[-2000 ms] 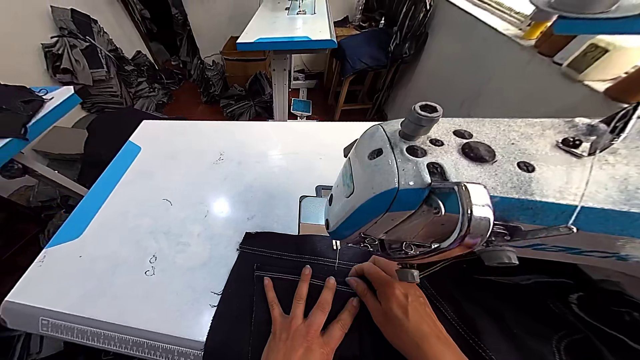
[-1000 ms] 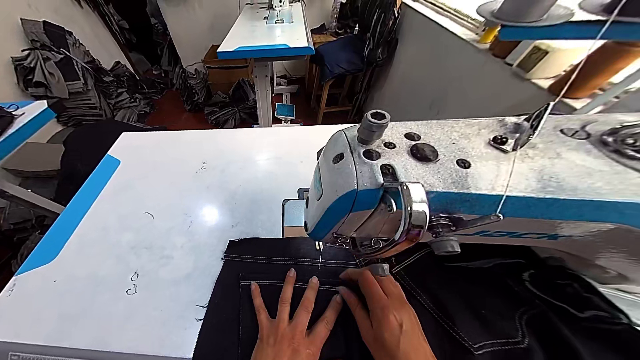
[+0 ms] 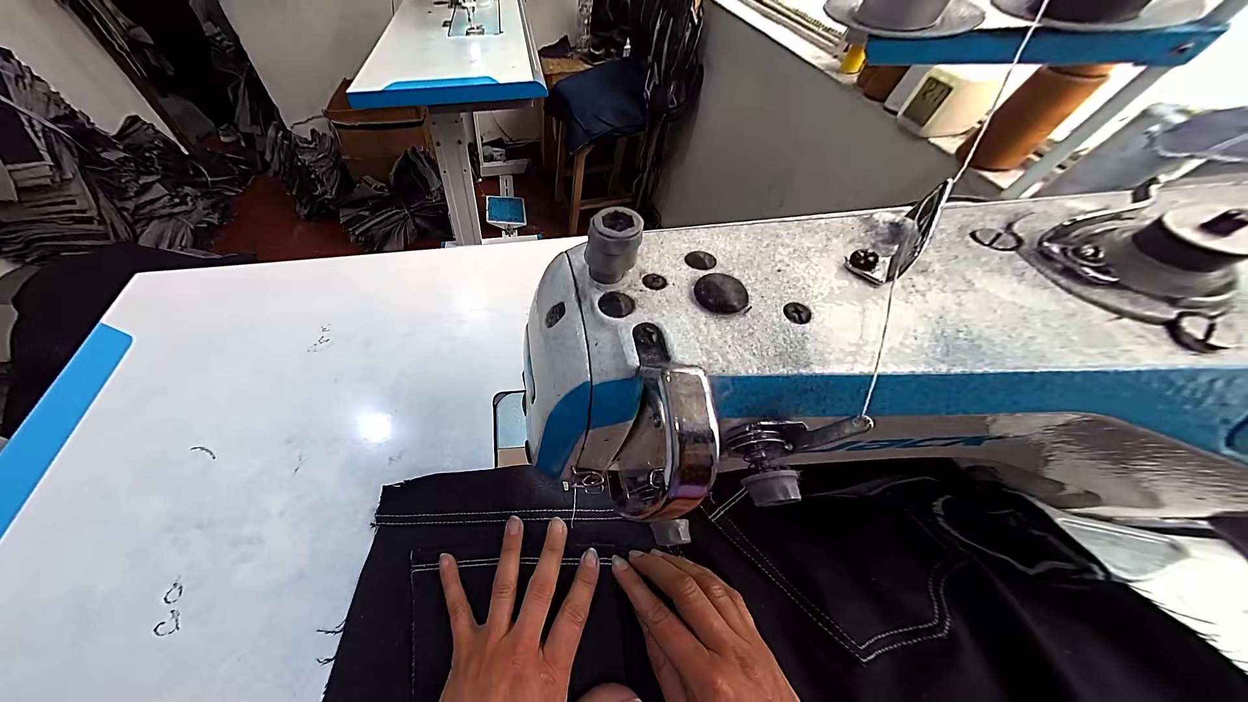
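Observation:
Dark denim fabric (image 3: 370,634) with pale double stitching lies across the sewing table, partly below the head of an industrial sewing machine (image 3: 604,390). Pressed flat on it, fingers spread, is my left hand (image 3: 522,609), over a stitched patch left of centre. Beside it my right hand (image 3: 697,624) rests on the cloth with fingers close together, below the machine's head; nothing shows gripped in it. A white thread comes down near the needle area, just above my left fingertips. A stitched pocket (image 3: 848,595) shows on the cloth to the right. The presser foot is hard to make out.
The white tabletop (image 3: 292,390) extends left, with loose thread bits on it. Behind stand a second sewing table (image 3: 439,49), a stool with dark cloth (image 3: 600,102) and heaps of dark garments (image 3: 166,175). Thread cones (image 3: 1033,112) and a small clock (image 3: 946,100) are at the upper right.
The view has shifted, bringing more of the machine's right side into sight. Both hands stay on the fabric, with little plain change in their pose.

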